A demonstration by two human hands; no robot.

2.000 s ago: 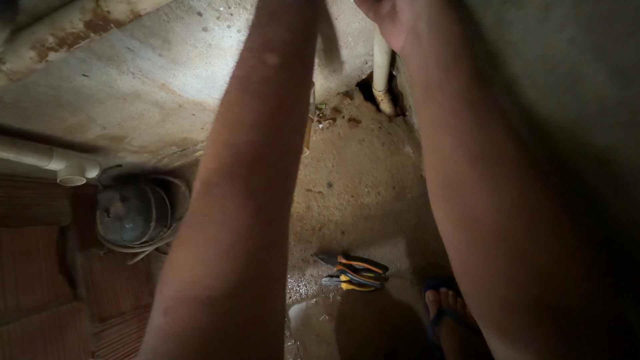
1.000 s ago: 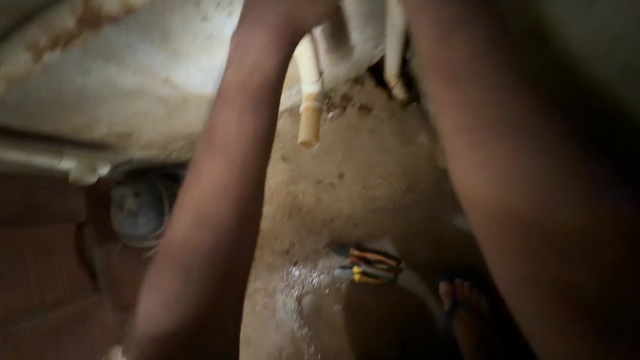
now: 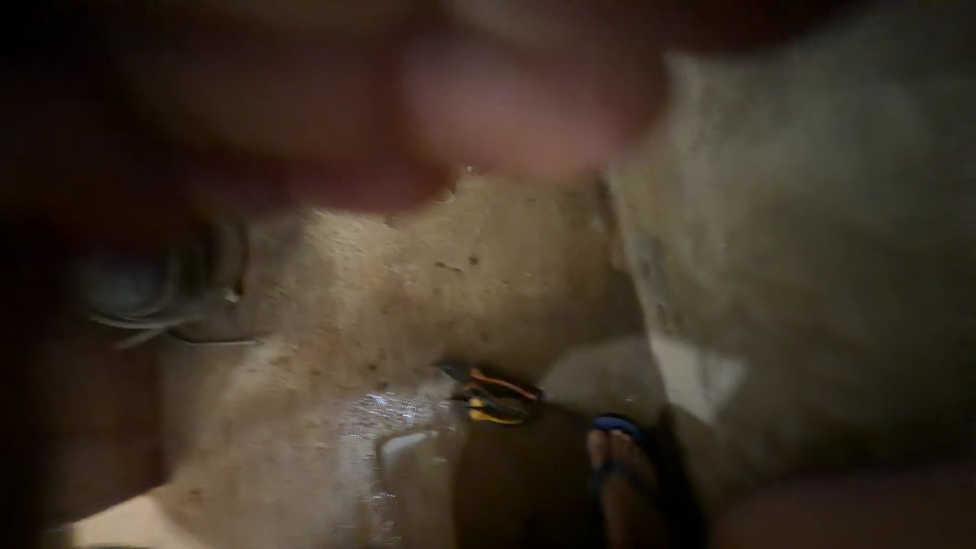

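Observation:
Very close to the camera, blurred fingers, seemingly of my left hand (image 3: 343,114), cover the top and upper left; whether they hold anything cannot be told. A dim skin-coloured blur at the lower right may be part of my right arm or hand, whose fingers cannot be made out. Below the blurred fingers, two pairs of pliers lie together on the wet, dirty floor, one with black and orange handles (image 3: 503,383), the other with yellow and black handles (image 3: 496,412). Neither is touched by a visible hand.
A foot in a blue flip-flop (image 3: 621,457) stands right of the pliers. At the left is a rounded object with cord or hose looped around it (image 3: 137,290). A rough wall (image 3: 793,252) rises along the right side.
Both forearms reached toward the top before; now blurred fingers fill the upper view close to the camera. The pale pipes seen earlier are no longer visible. The pliers remain on the floor.

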